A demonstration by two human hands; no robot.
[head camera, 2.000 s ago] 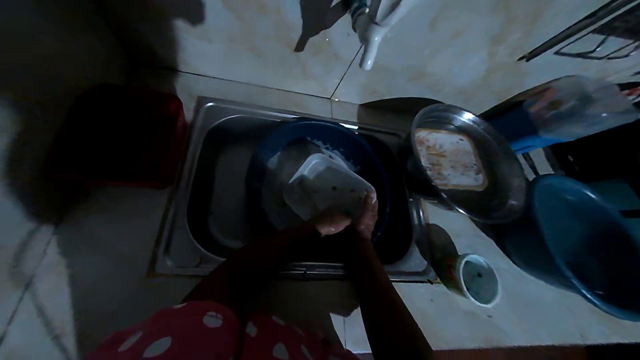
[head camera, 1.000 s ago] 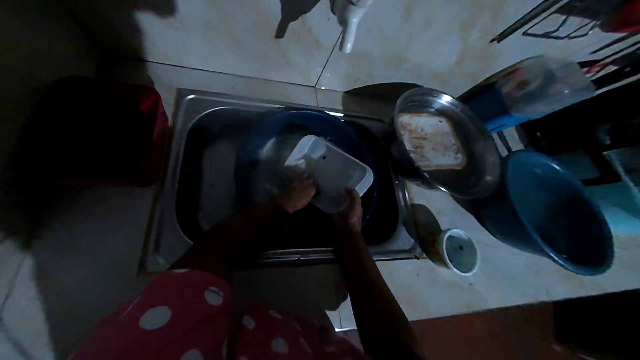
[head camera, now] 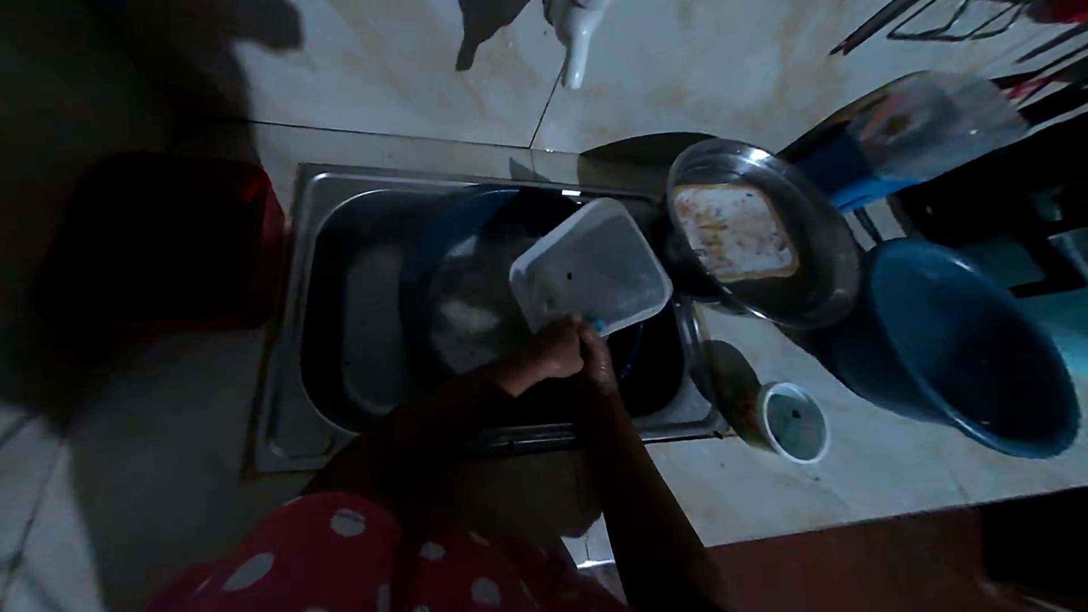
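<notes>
A white, translucent plastic container [head camera: 599,263] is tilted over the right part of a dark blue basin [head camera: 416,280], its inside toward me. My left hand [head camera: 554,350] is closed at the container's near edge, with a bit of something blue by the fingertips. My right hand [head camera: 597,361] grips the same near edge, touching the left hand. Cloudy water with suds [head camera: 467,316] lies in the basin, which sits in a stainless steel sink [head camera: 285,374]. Whether the left hand holds the container or the small blue thing, I cannot tell.
A metal bowl [head camera: 829,272] holding a stained white lid [head camera: 735,231] stands right of the sink, with a large blue tub [head camera: 901,340] beyond it. Nearer is a small cup [head camera: 795,422]. A red plastic container [head camera: 270,246] stands left. A white faucet [head camera: 578,47] projects above.
The container has turned and tilted more toward me. My left hand has moved from the container's left side to its near edge, beside my right hand.
</notes>
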